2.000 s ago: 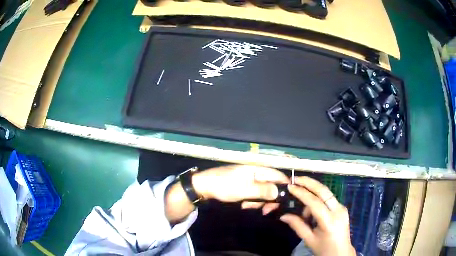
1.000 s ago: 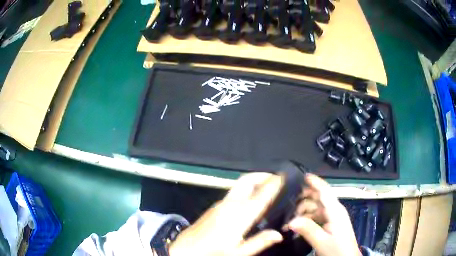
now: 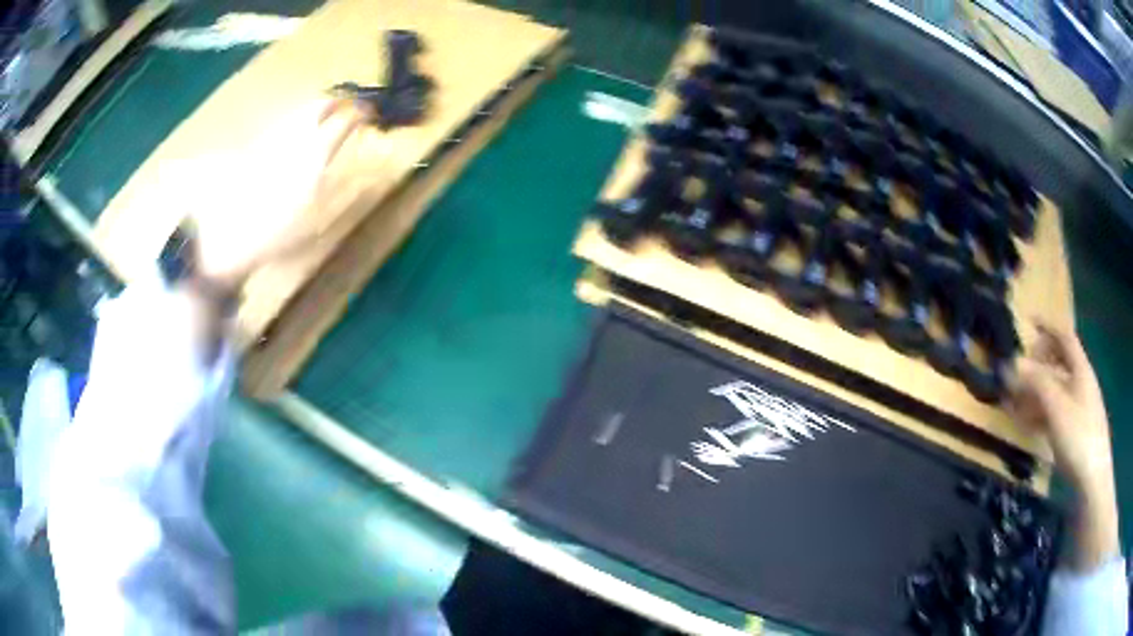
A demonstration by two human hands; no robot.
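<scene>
My left hand [image 3: 280, 186], bright and blurred, reaches over the left cardboard sheet [image 3: 497, 31]. Its fingertips meet the side of a dark black body [image 3: 400, 93]; whether they grip it is unclear. My right hand [image 3: 1056, 391] is at the front right corner of the other cardboard sheet [image 3: 1050, 267], its fingers against the end of the rows of black bodies [image 3: 808, 186]; its grip is blurred. The black tray [image 3: 596, 497] holds a loose heap of white pins [image 3: 758, 429] and a pile of small black fittings [image 3: 982, 572] at its right end.
The green bench top [image 3: 435, 298] lies between the two cardboard stacks. Its pale front edge [image 3: 410, 478] runs diagonally below the tray. White material [image 3: 44, 429] with a bit of blue is at the far left. A dark surface lies behind the rows of bodies.
The view has swung left. My hands, earlier together at the bench edge around a black body, are now wide apart: left over the left cardboard, right at the rows of bodies.
</scene>
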